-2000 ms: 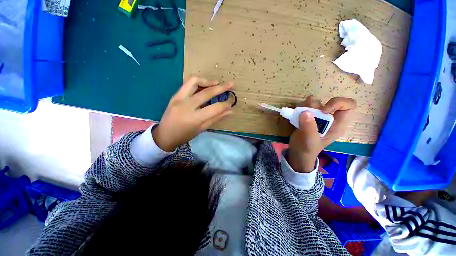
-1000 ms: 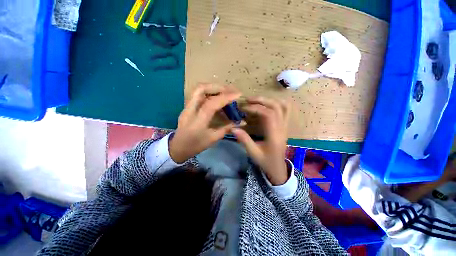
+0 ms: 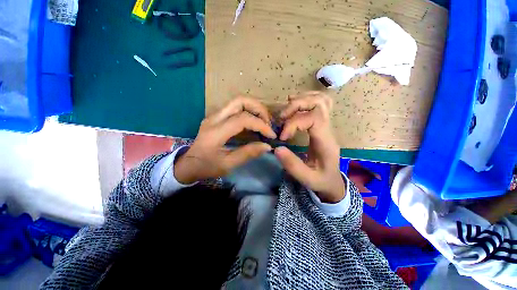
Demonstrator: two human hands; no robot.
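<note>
A small dark molded part (image 3: 276,129) is between the fingertips of both hands, over the front edge of the cardboard work mat; the fingers hide most of it. My left hand (image 3: 229,136) grips it from the left with thumb and fingers. My right hand (image 3: 312,139) grips it from the right in the same way. The white glue bottle (image 3: 337,75) lies on its side on the cardboard (image 3: 283,51), its long nozzle pointing right onto the crumpled white tissue (image 3: 397,48).
A blue bin (image 3: 433,141) at right holds several dark parts on a white liner. Another blue bin (image 3: 54,68) is at left. Scissors (image 3: 178,25), a dark U-shaped piece (image 3: 180,58) and a yellow-green packet (image 3: 142,8) lie on the green surface. A person's white sleeve (image 3: 431,215) shows lower right.
The glue bottle has left my right hand and lies by the tissue. My right hand has moved left to the dark part, and both hands are now on it.
</note>
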